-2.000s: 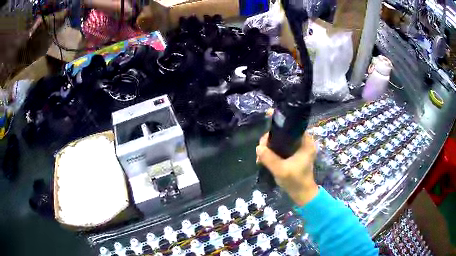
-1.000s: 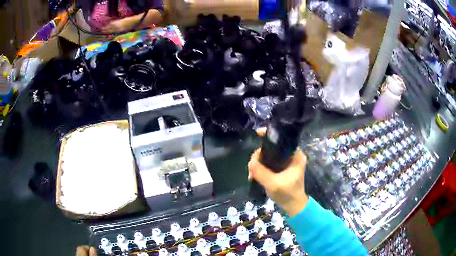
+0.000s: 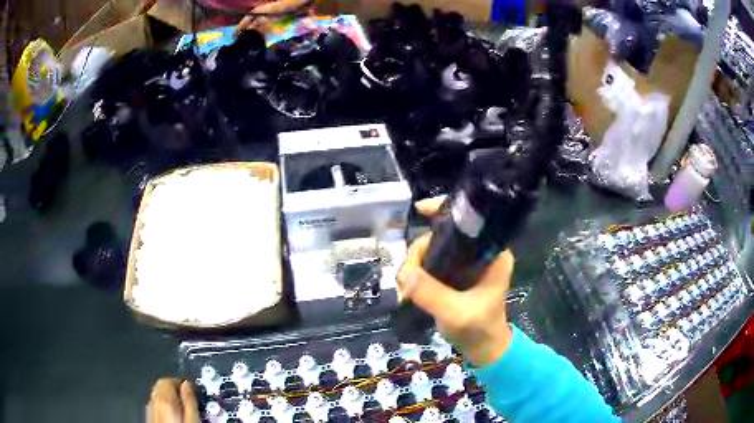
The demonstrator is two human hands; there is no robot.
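My right hand point(image 3: 463, 301) is closed around the black electric screwdriver point(image 3: 475, 219), which leans over the far edge of the near tray, right of the screw feeder. Its lower end is dark and hard to make out. The clear blister tray point(image 3: 192, 354) holds rows of white eared motor assemblies point(image 3: 343, 360) with red and yellow wires between them; the picture's lower edge cuts it off. My left hand point(image 3: 172, 402) is at the tray's left edge, cut off by the lower edge. Whether it grips the tray cannot be told.
The white screw feeder point(image 3: 343, 216) stands behind the tray. A carton of white parts point(image 3: 207, 248) is left of it. Black housings point(image 3: 331, 78) are heaped behind. Stacked filled trays point(image 3: 661, 289) lie at right, near a pink-white bottle point(image 3: 691, 178). A yellow fan point(image 3: 39, 78) is far left.
The view has swung left, so the bench things sit further right. My left hand has come into view at the tray's left edge. My right hand still holds the screwdriver, now tilted more.
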